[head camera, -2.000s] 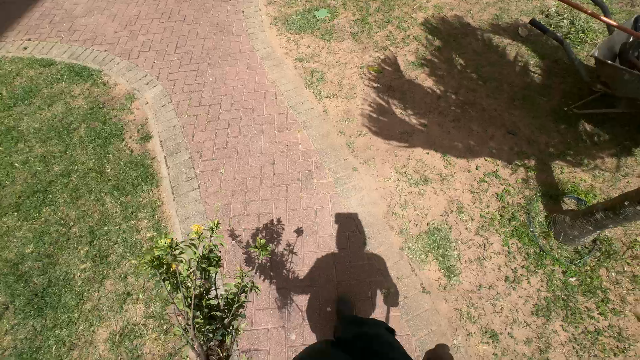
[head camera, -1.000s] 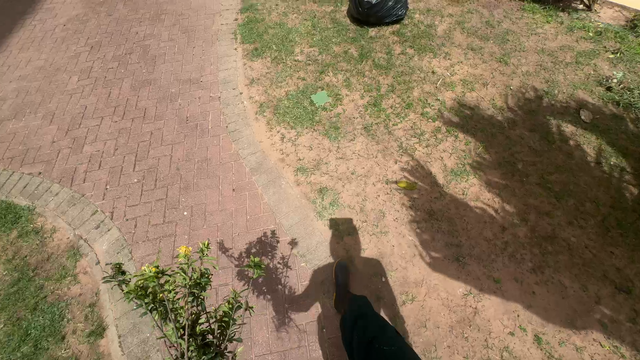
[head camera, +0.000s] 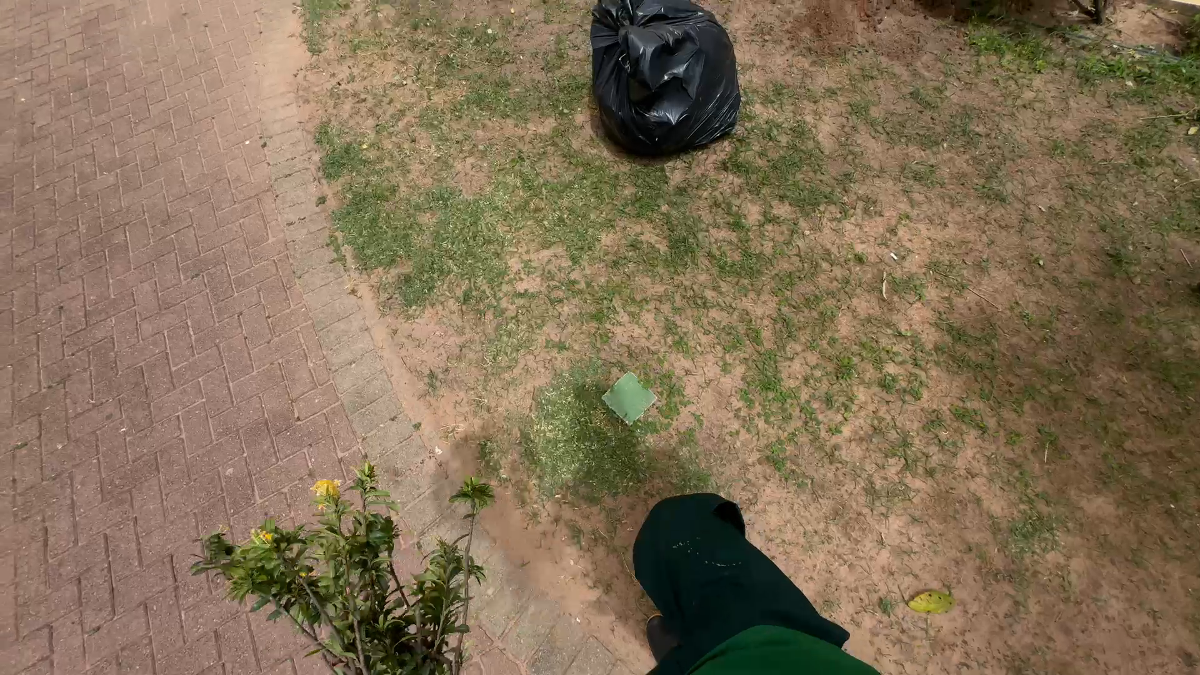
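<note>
Neither my left hand nor my right hand shows in the head view, so what they hold cannot be seen. A leafy plant cutting with yellow flowers (head camera: 366, 572) rises from the bottom edge at the left; where its stems end is out of frame. My leg in dark trousers (head camera: 717, 572) reaches forward at the bottom, with part of a dark shoe (head camera: 661, 637) beneath it. On the patchy grass ahead lies a small green square piece (head camera: 629, 397). A full black plastic bag (head camera: 664, 80) sits farther off at the top.
A herringbone brick path (head camera: 159, 328) runs along the left, bordered by a curved paver edging (head camera: 342, 347). Sandy ground with thin grass spreads to the right, where a yellow-green leaf (head camera: 930, 602) lies. Plant stems (head camera: 1099, 11) stand at the top right.
The view has moved forward off the path onto the grass. The black bag and green square are now closer, and the wheelbarrow seen at first is out of view. The flowering stems stay at lower left.
</note>
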